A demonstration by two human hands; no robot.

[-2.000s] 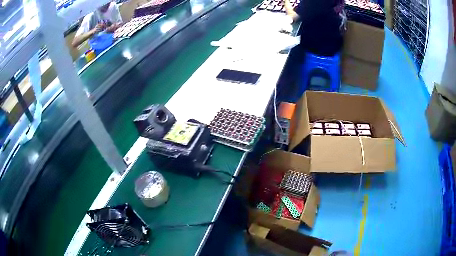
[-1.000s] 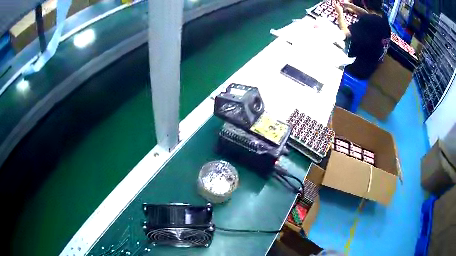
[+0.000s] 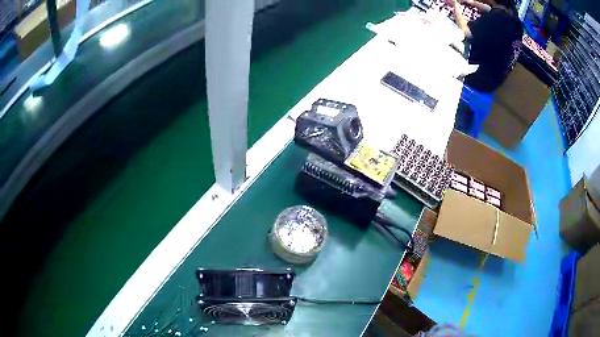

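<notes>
Neither of my hands is in view. The black fan (image 3: 246, 295) with a spiral wire guard stands on the dark green bench (image 3: 230, 253) at the lower middle, its cord running right. A round clear tub (image 3: 299, 233) with silvery contents sits just behind it. The black soldering station (image 3: 337, 191) with a yellow label stands further back, and the black iron holder (image 3: 329, 129) with a round opening is on top. No iron is visible in the opening. A stack of panels (image 3: 422, 169) with reddish rows lies right of the station.
A dark flat rectangle (image 3: 408, 90) lies on the white bench part. A grey post (image 3: 229, 99) rises from the white rail beside the green conveyor. Open cardboard boxes (image 3: 483, 220) stand on the blue floor at right. A person in dark clothing (image 3: 493, 49) sits at the far end.
The view has swung left, so the bench things sit further right in the picture. The post is now more upright and central. The fan, tub and station keep their places on the bench.
</notes>
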